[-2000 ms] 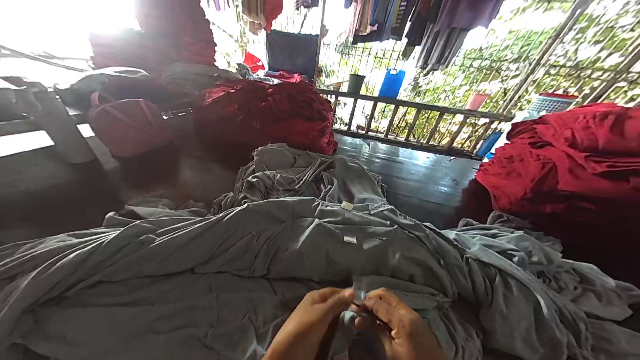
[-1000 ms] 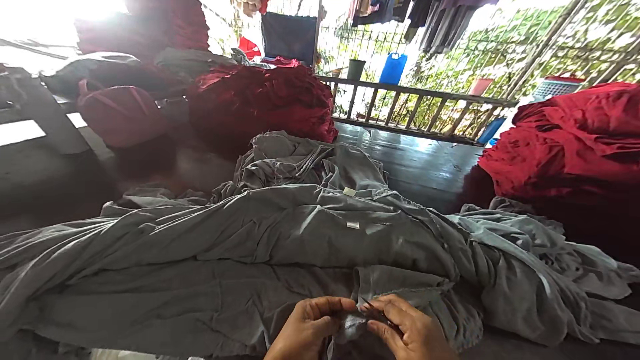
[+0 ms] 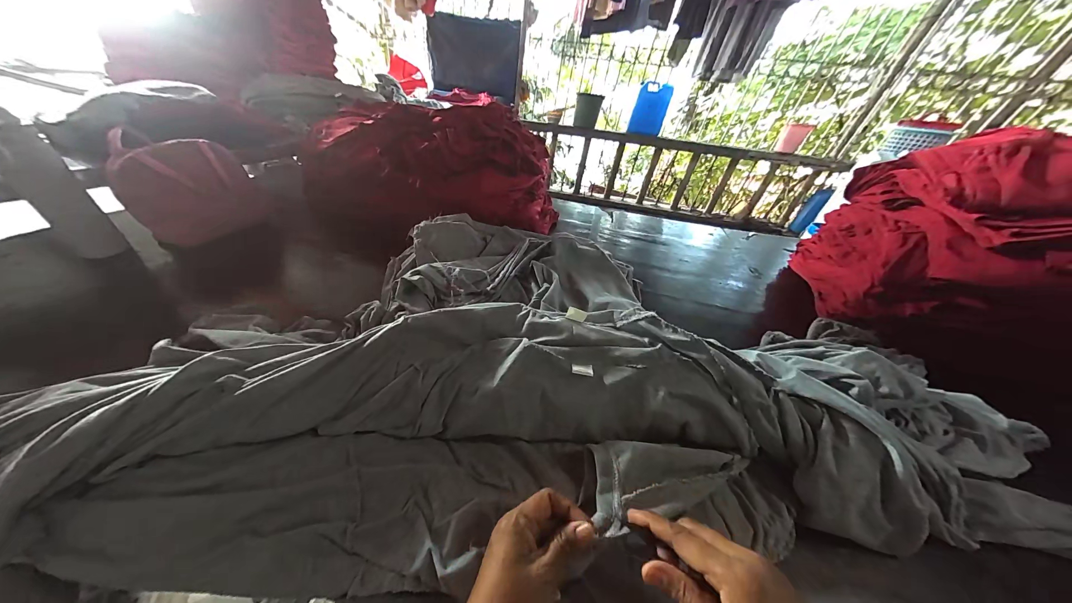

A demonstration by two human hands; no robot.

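Observation:
A large grey cloth garment lies spread in folds across the lower half of the head view, with a small pale label on it. My left hand pinches the corner of a seamed hem between thumb and forefinger. Just right of that corner is my right hand, its forefinger at the hem's edge and its thumb apart from the finger; whether it grips the cloth or a small tool is hidden.
A red cloth pile stands behind the garment, and another red pile at the right. A round pinkish bag sits at the left. Beyond the dark floor runs a wooden railing with a blue container.
Both hands stay at the hem corner. My right forefinger and thumb are now more spread, and more of the seamed hem shows between the hands.

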